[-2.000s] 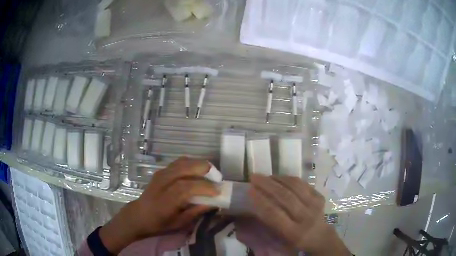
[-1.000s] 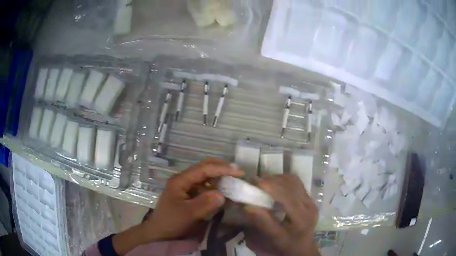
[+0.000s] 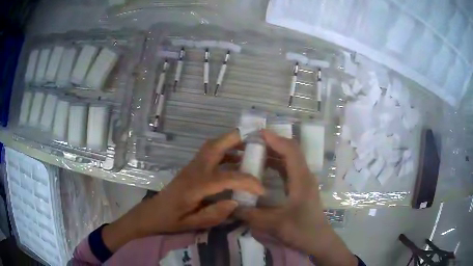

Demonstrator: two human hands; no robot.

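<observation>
My left hand (image 3: 207, 184) and my right hand (image 3: 285, 192) hold one white block (image 3: 252, 161) between them, upright at the ribbed tray's front edge. The fingertips meet at its top end; its lower end is partly hidden by fingers. The clear ribbed tray (image 3: 192, 114) lies behind the hands. Several stemmed parts (image 3: 206, 71) with white crosspieces lie in it, in groups at left and right. Three more white blocks (image 3: 312, 145) stand in its front right part, two partly hidden by my hands.
A clear block tray (image 3: 118, 124) with two rows of white blocks is at the left. White paper scraps (image 3: 378, 130) lie right of the ribbed tray, beside a dark flat object (image 3: 426, 169). A white pocket tray (image 3: 373, 41) is at the back right, another (image 3: 31, 202) at the lower left.
The held block has turned from lying sideways to upright, and both hands have closed around it. The view has shifted, so the trays sit higher in the picture.
</observation>
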